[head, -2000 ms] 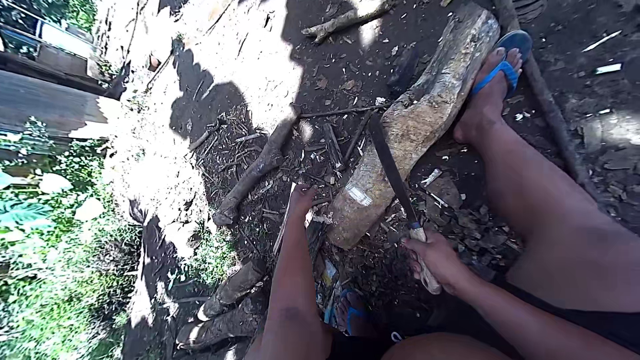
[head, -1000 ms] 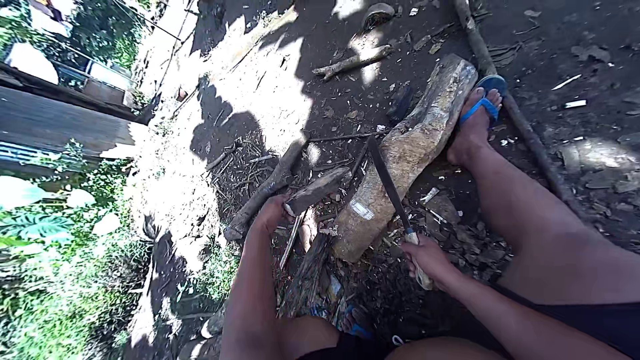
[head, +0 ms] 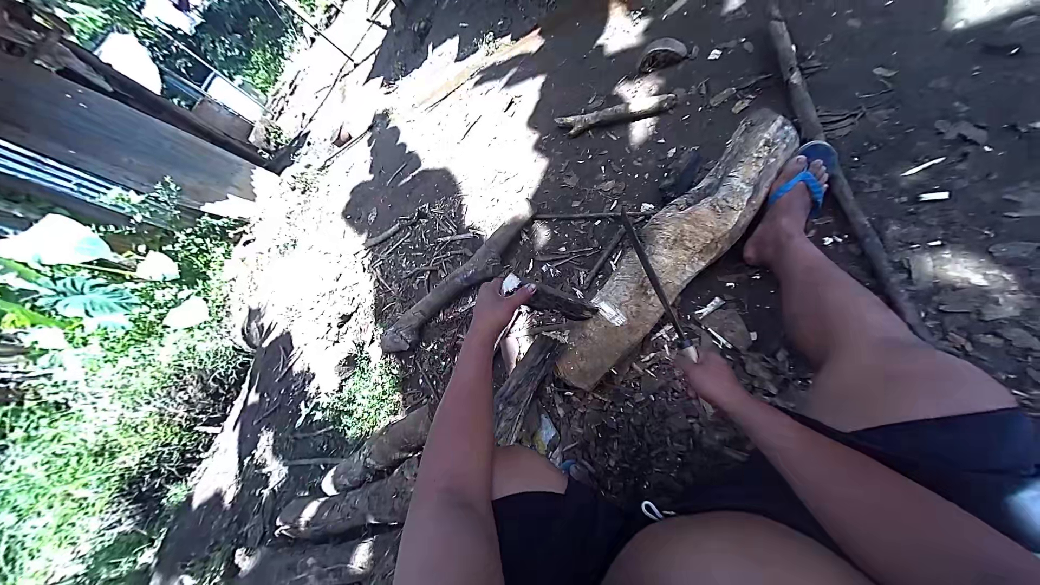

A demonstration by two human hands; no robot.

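Observation:
My left hand grips a short dark piece of wood, whose far end reaches the left edge of a thick, pale log. The log lies on the ground and has a whitish cut mark near its lower end. In my right hand is the handle of a machete; its long dark blade points up and to the left, over the log. How near the blade is to the log's surface cannot be told.
A forked branch lies left of the log, with twigs around it. Thicker logs lie at the lower left. My foot in a blue flip-flop is beside the log's upper end, near a long pole. A short stick lies beyond.
Two seconds ago my left hand was low among the twigs; one second ago it held the wood piece. That piece now sits lower, its end by the log. The blade is turned more edge-on.

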